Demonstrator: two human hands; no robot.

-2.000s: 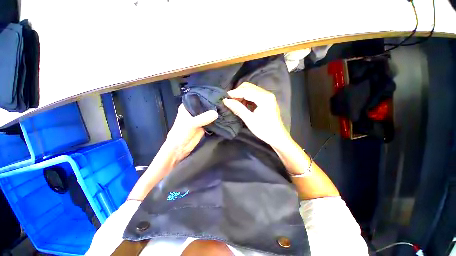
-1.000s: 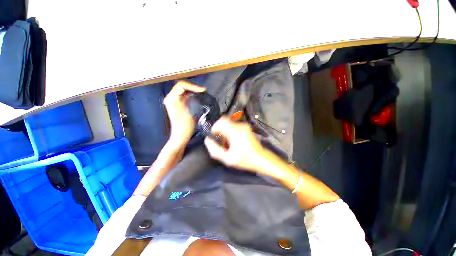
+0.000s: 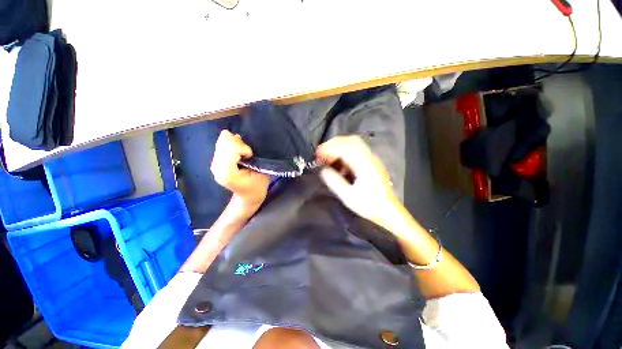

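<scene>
A black zip pouch (image 3: 267, 133) is held over my lap, just below the table's front edge. Its silvery toothed zipper (image 3: 276, 169) runs along the side nearest me, with a small slider near its right end. My left hand (image 3: 235, 163) grips the pouch's left end in a fist. My right hand (image 3: 354, 170) pinches the right end near the slider; its fingertips are partly hidden. The dark grey apron (image 3: 307, 272) lies under the work.
Stacked dark pouches (image 3: 41, 92) lie at the left end of the white table (image 3: 307, 41). Blue crates (image 3: 61, 272) stand below left, with dark pieces inside. A box with red edges and dark cloth (image 3: 505, 143) is below right. A red-tipped cable (image 3: 563, 8) lies at top right.
The pouch has gone from bunched up between both hands to stretched sideways, zipper side facing me. My right hand has moved up and right. The orange thing by it no longer shows.
</scene>
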